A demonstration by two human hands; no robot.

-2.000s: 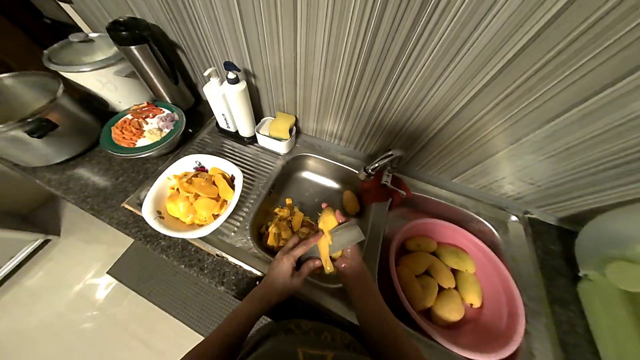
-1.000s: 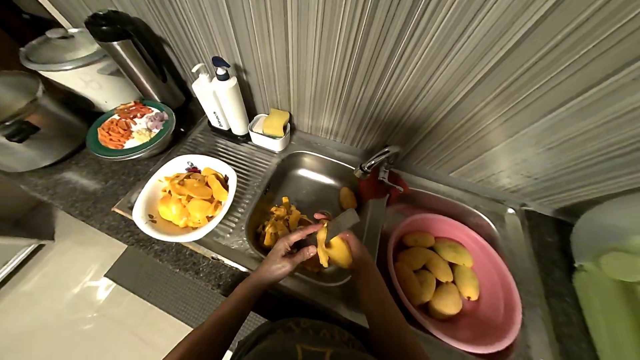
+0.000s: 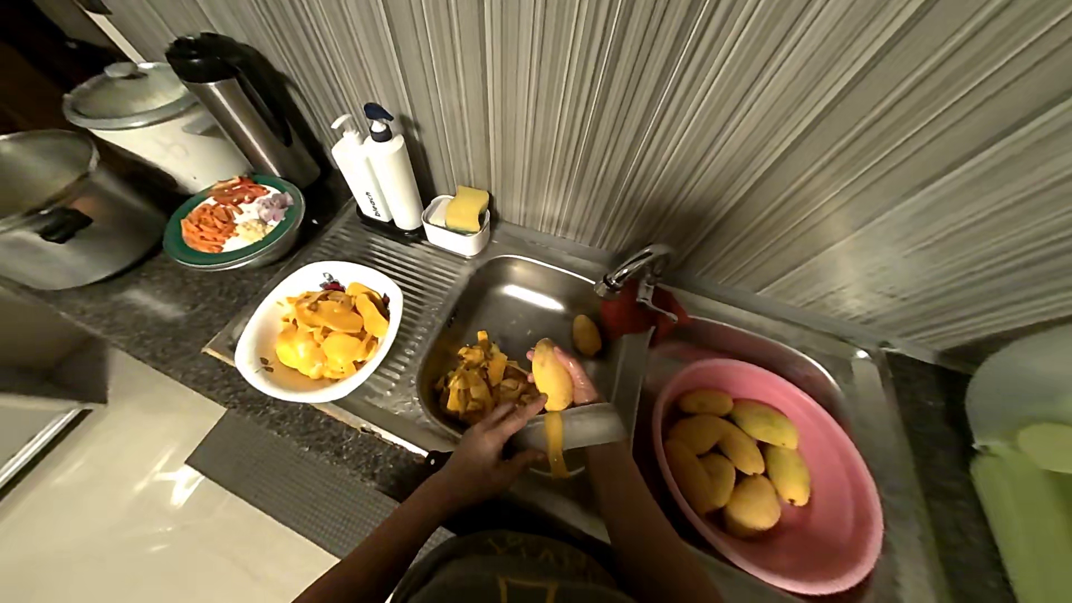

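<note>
My left hand (image 3: pixel 490 452) grips a large knife, whose black handle end pokes out at its left; the wide blade (image 3: pixel 586 425) points right over the near side of the left sink basin. Behind the blade my right hand (image 3: pixel 579 377) holds a yellow mango (image 3: pixel 553 375), partly peeled. A strip of peel (image 3: pixel 554 445) hangs over the blade from the mango's near end. Mango peels (image 3: pixel 477 385) are heaped in the steel basin (image 3: pixel 528 289), and a small yellow-brown mango or piece (image 3: pixel 586 335) lies near its right wall. Left of the basin, a white bowl (image 3: pixel 260 381) holds cut mango.
Several mangoes (image 3: pixel 754 502) sit in a pink tub (image 3: pixel 863 519) in the right basin. The faucet (image 3: pixel 636 266) rises behind, beside a red cloth (image 3: pixel 624 311). Pump bottles (image 3: pixel 394 180), a sponge (image 3: pixel 467 209), a plate of chopped vegetables (image 3: pixel 176 234) and a pot (image 3: pixel 92 243) stand left.
The knife blade, seen above the mango a second ago, now crosses at its near end. The mango stands more upright in my right hand, with the peel strip hanging over the blade.
</note>
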